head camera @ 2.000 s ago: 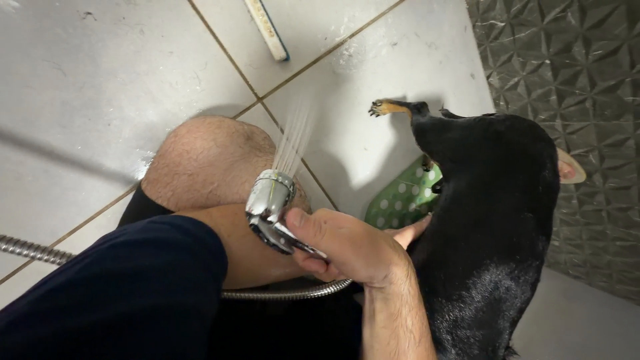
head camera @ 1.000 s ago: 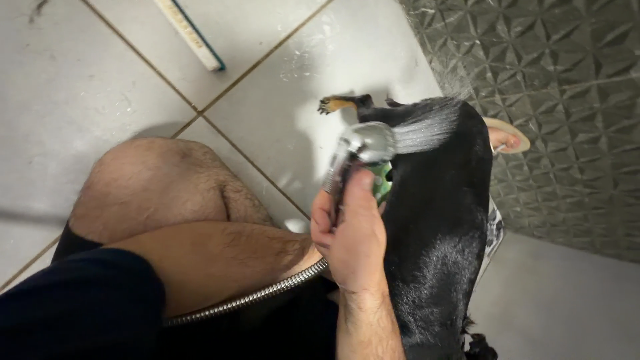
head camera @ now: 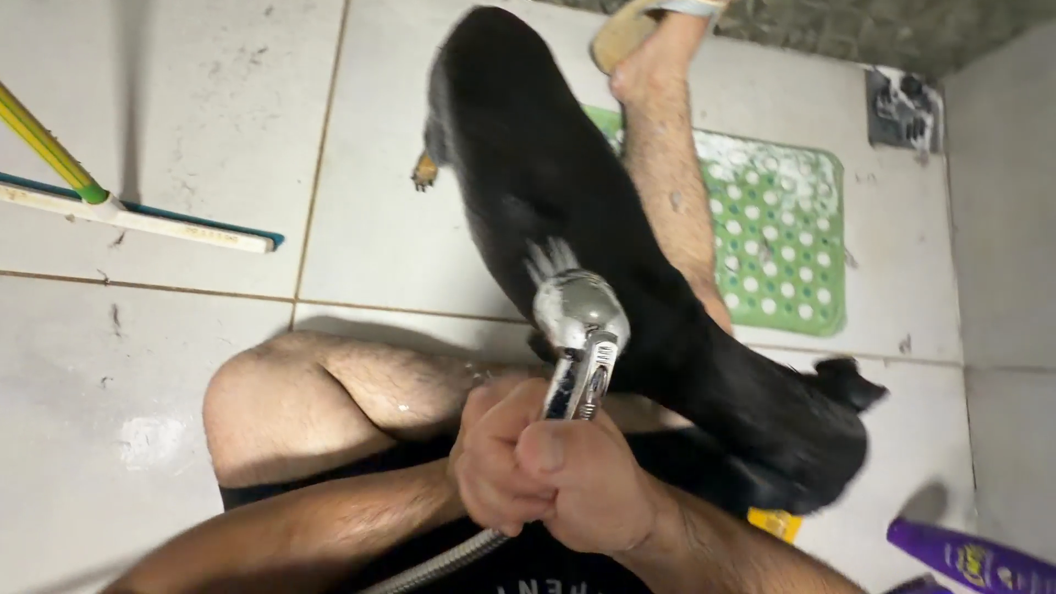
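A chrome hand shower (head camera: 582, 318) sprays water onto the flank of a black dog (head camera: 569, 198), which stands across the middle of the view with its head at the lower right. My right hand (head camera: 590, 483) is closed around the shower handle, its thumb on top. My left hand (head camera: 499, 454) is pressed against the right one at the handle; whether its fingers grip the handle or the other hand is not clear. A metal shower hose (head camera: 441, 565) runs out below the hands.
A green bath mat (head camera: 771, 247) lies beyond my outstretched leg. A squeegee (head camera: 157, 223) rests on the tiles at the left. A drain (head camera: 903, 111) is at the upper right corner. A purple bottle (head camera: 973, 557) and a yellow item (head camera: 774, 524) lie at the lower right.
My left hand has come to the shower handle beside the right one. The dog's head now shows at the lower right. The view has shifted strongly, bringing the mat into fuller sight.
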